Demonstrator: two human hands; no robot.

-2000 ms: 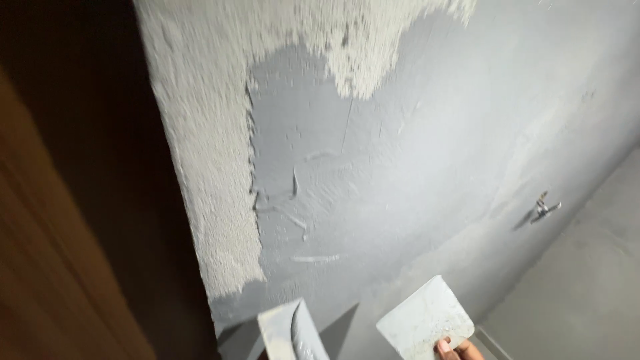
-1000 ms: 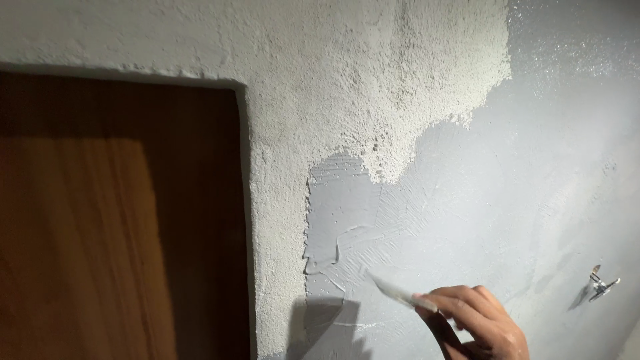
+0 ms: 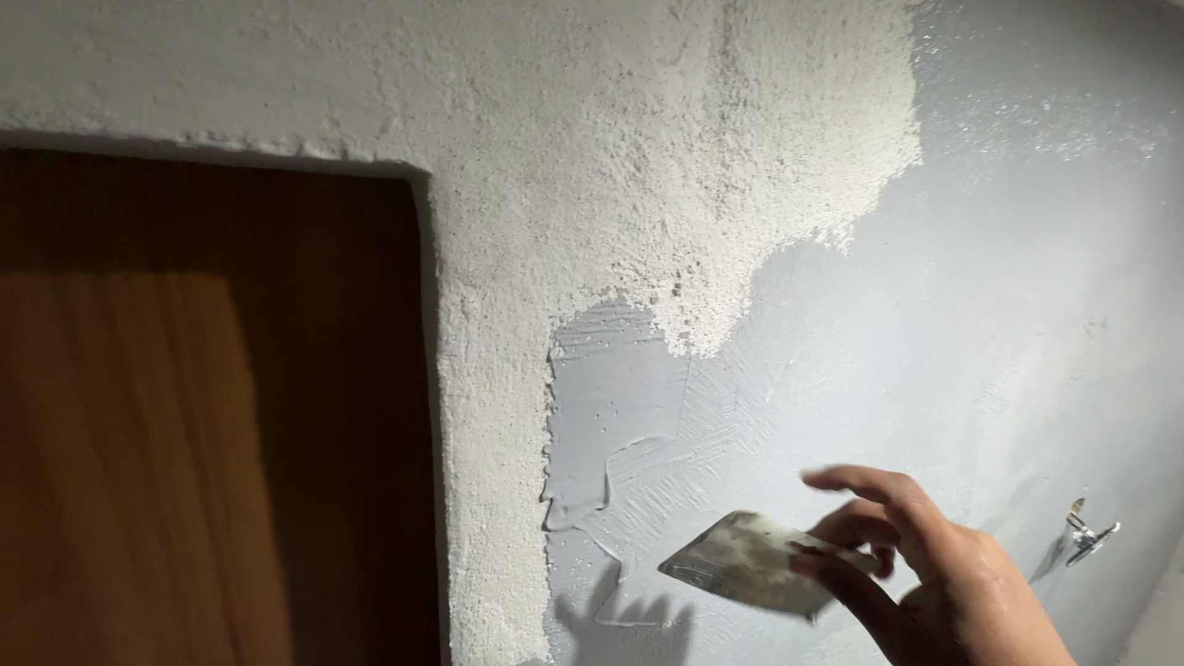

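Observation:
My right hand [image 3: 934,564] comes in from the lower right and pinches a flat plaster spreader blade [image 3: 749,564] between thumb and fingers, with the index finger lifted off it. Grey residue smears the blade. It stands before a wall coated with smooth grey skim plaster [image 3: 832,370], which shows ridges and comb-like marks left of the blade. Above and to the left, the rough whitish wall surface [image 3: 592,203] is uncoated, with a ragged border against the grey. My left hand is outside the view.
A brown wooden door [image 3: 139,444] sits in a recess at the left, with a rough wall edge around it. A metal fitting [image 3: 1087,536] sticks out from the wall at the right. Hand shadows fall on the plaster at the bottom.
Two seconds ago a second flat tool with grey plaster on it showed at the bottom; it is out of view now. The hand has changed its hold on the blade, lifting the index finger.

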